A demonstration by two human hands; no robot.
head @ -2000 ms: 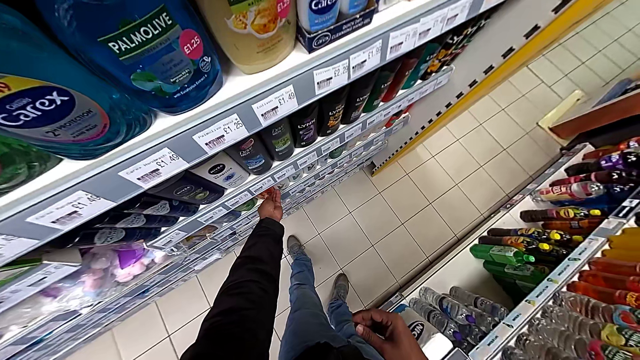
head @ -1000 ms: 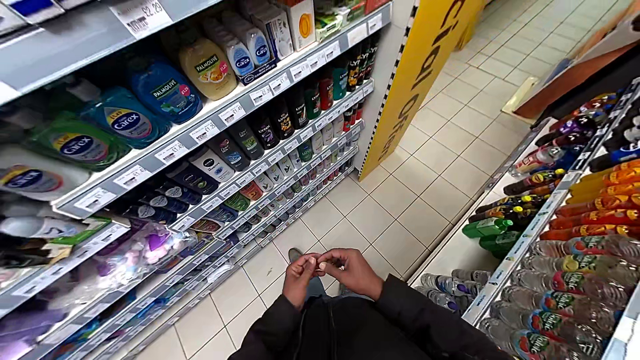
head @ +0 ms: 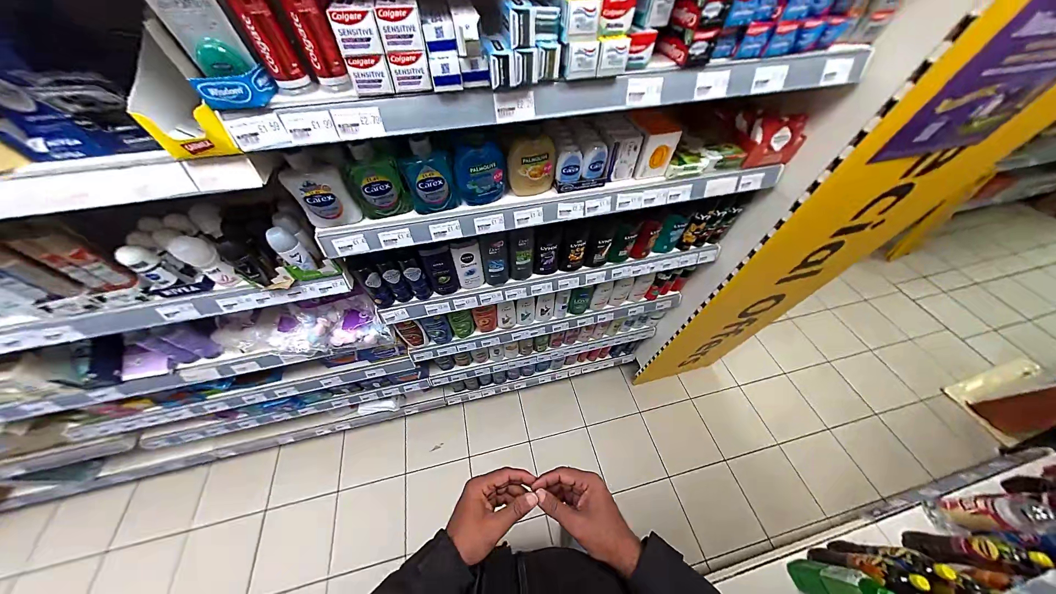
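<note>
My left hand (head: 492, 513) and my right hand (head: 584, 516) meet at the fingertips low in the middle of the view, over the tiled floor (head: 396, 520). Their fingers are curled, and no object shows in either one. Across from them stands a shelf unit. On it are Carex hand wash bottles (head: 379, 183), a Palmolive hand wash bottle (head: 532, 163), a row of shower gel bottles (head: 547, 250) and Colgate toothpaste boxes (head: 369, 49). Both hands are apart from the shelves.
Roll-on deodorants (head: 198, 252) and bagged cotton goods (head: 338, 322) fill the left shelves. A yellow sign panel (head: 792, 247) ends the unit on the right. Drink bottles (head: 932, 557) lie on a low shelf at bottom right, with a brown-fronted box (head: 1019, 408) beyond.
My left hand, at the lower shelves two seconds ago, has come away and met my right hand. The view has shifted to take in more of the upper shelves.
</note>
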